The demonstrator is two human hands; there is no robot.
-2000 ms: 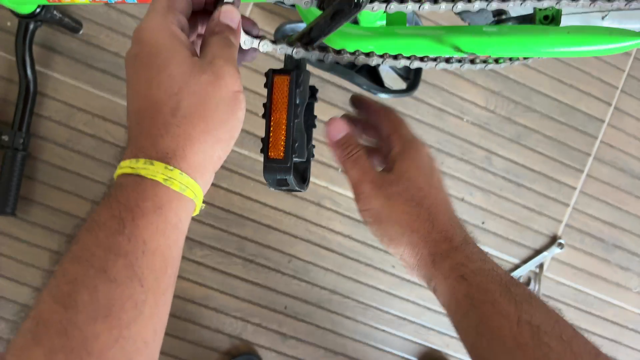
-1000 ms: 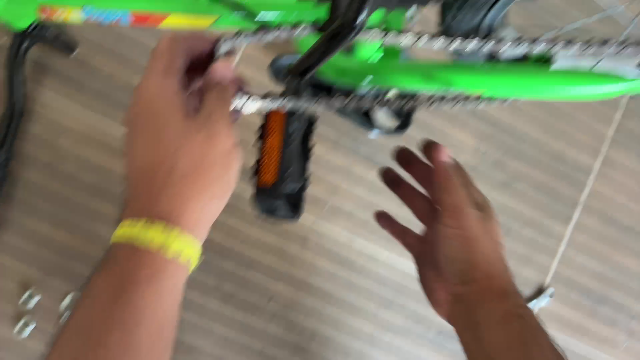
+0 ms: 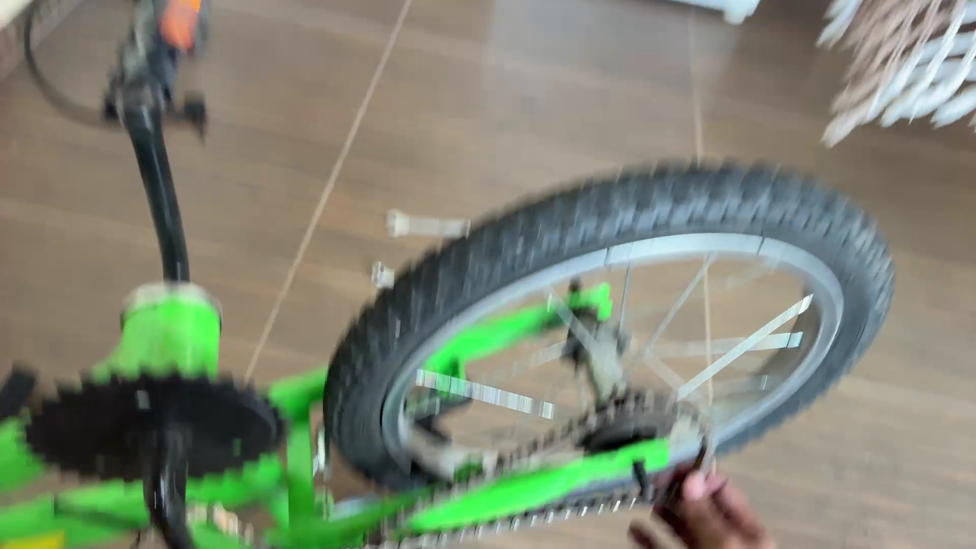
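The frame is blurred. A green bicycle frame (image 3: 526,488) crosses the lower part of the view, with a black chainring (image 3: 152,427) and crank arm at the left. At the right is the rear wheel (image 3: 625,191), with a black knobby tyre. Its rear sprocket (image 3: 625,427) carries the bicycle chain (image 3: 564,511). My right hand (image 3: 709,507) is at the bottom, its fingers at the rear end of the frame beside the sprocket and chain; whether they grip anything is unclear. My left hand is out of view.
On the wood-look tiled floor (image 3: 457,99), a metal wrench (image 3: 427,225) and a small metal part (image 3: 383,274) lie left of the tyre. A black handlebar or stem part (image 3: 156,191) stands at the upper left. White fringe (image 3: 907,76) hangs at the upper right.
The view has swung to the rear wheel. My right hand, empty with fingers spread a second ago, is now beside the rear sprocket. My left hand, earlier at the chain, has left the view.
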